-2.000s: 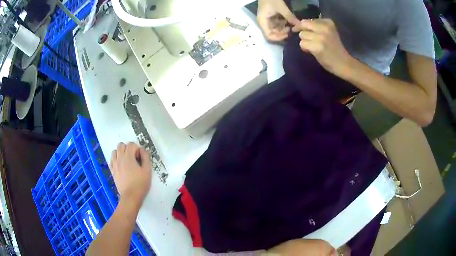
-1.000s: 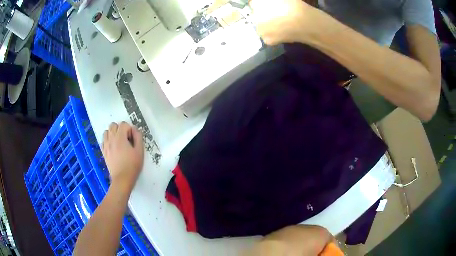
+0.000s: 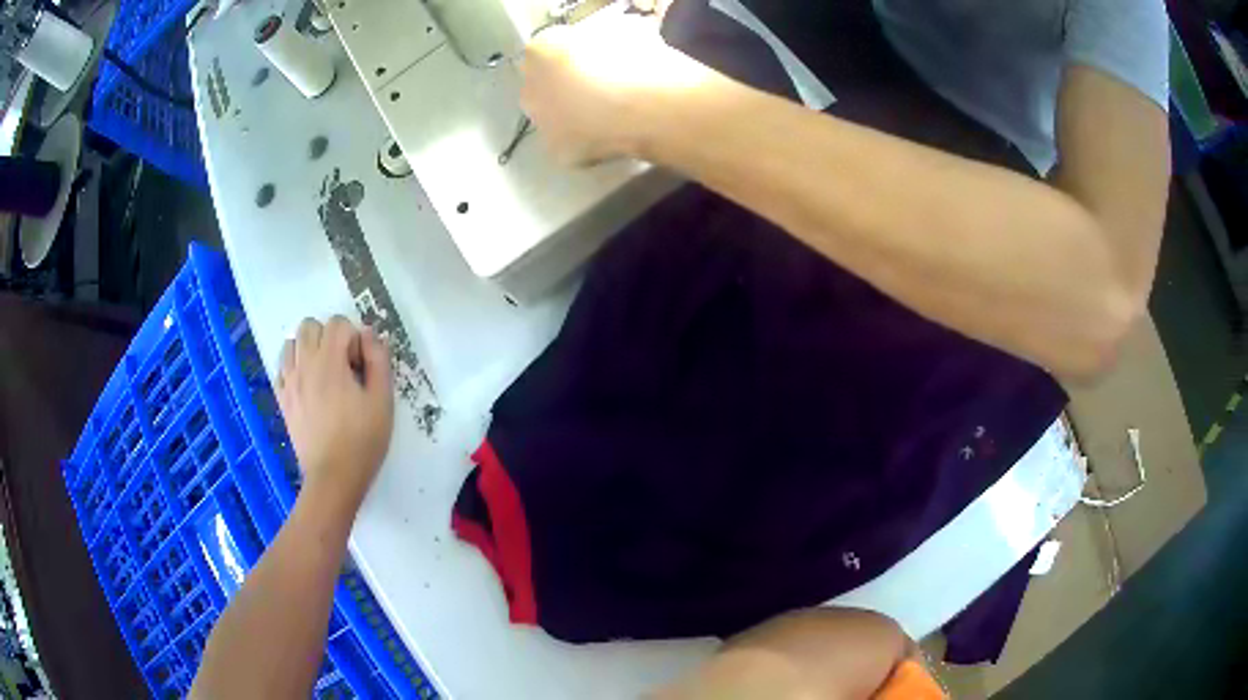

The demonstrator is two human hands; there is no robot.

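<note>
A dark purple-navy garment [image 3: 767, 438] lies spread over the white table end, with a red rib trim [image 3: 507, 537] at its left edge and small light marks near its lower edge. My left hand [image 3: 335, 397] rests on the tabletop left of the garment, fingers loosely curled, with nothing seen in it. My right hand [image 3: 821, 654] is at the bottom edge, against the garment's lower edge. It is partly cut off, its fingers cannot be made out, and an orange patch shows beside it.
Another person's arm [image 3: 876, 233] reaches across the garment to the cream sewing machine [image 3: 527, 226]. A thread spool [image 3: 294, 58] stands on the tabletop [image 3: 411, 547]. A blue crate [image 3: 178, 479] is beside the table on the left. Brown cardboard [image 3: 1143, 438] lies at the right.
The other person's hand and forearm have moved left over the machine, from holding garment fabric at the top. The view has shifted slightly. My left hand stays on the table.
</note>
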